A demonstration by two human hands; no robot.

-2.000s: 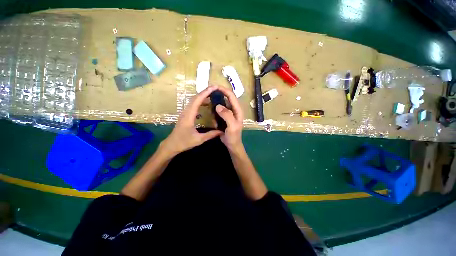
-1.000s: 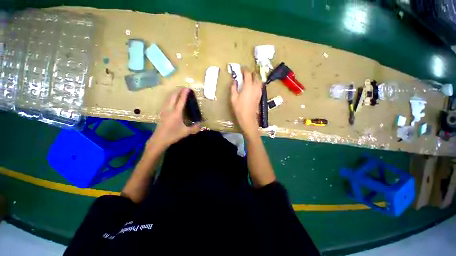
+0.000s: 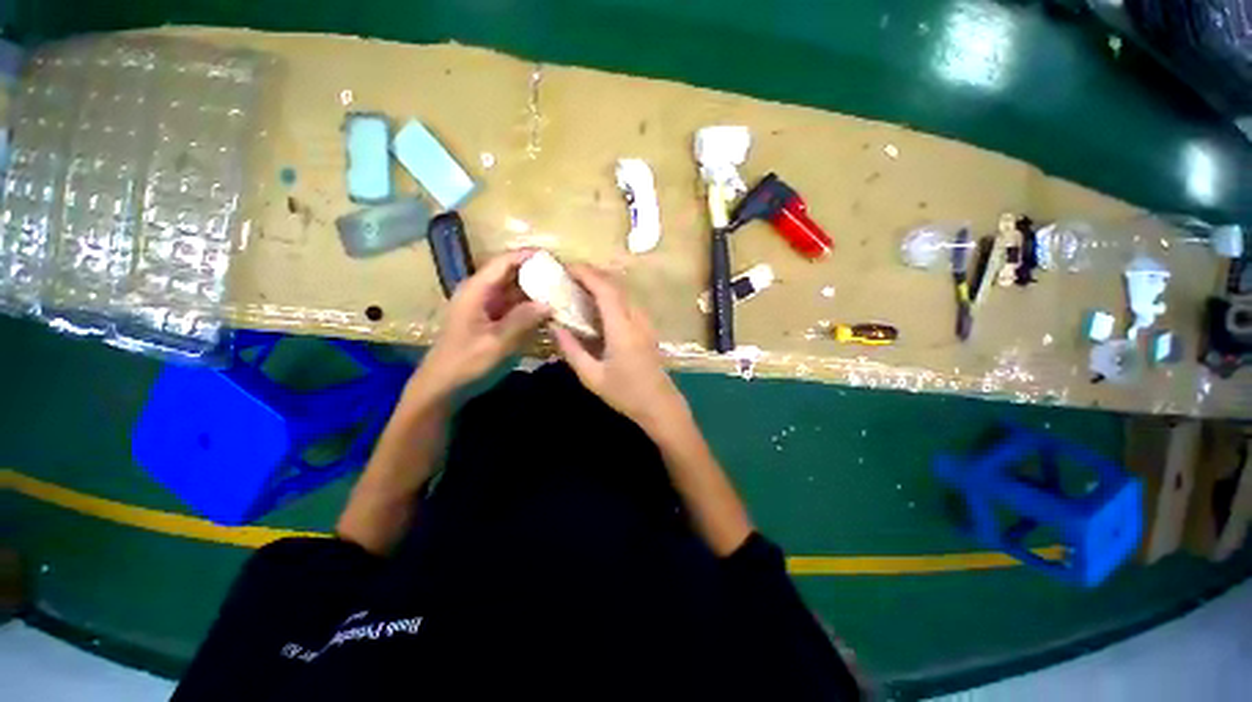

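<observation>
My left hand (image 3: 483,327) and my right hand (image 3: 621,346) are bare and together hold a white shell part (image 3: 555,292) near the bench's front edge. Fingers cover its ends and sides. The black housing (image 3: 449,252) lies on the cardboard just left of my hands, touching or very near the grey-green pad (image 3: 385,226). A white curved part with dark openings (image 3: 639,206) lies alone behind and right of my hands.
Pale blue blocks (image 3: 368,156) and a clear blister tray (image 3: 131,178) lie left. Right are the black-handled mallet (image 3: 722,288), red-and-black tool (image 3: 799,226), small white part (image 3: 743,285), screwdriver (image 3: 866,333), pliers (image 3: 965,295) and clear plastic (image 3: 934,247). Blue stools (image 3: 227,432) stand below.
The black housing has left my left hand and now lies beside the grey-green pad. The white shell part has come off the bench into both hands. My right hand has moved back from the curved part.
</observation>
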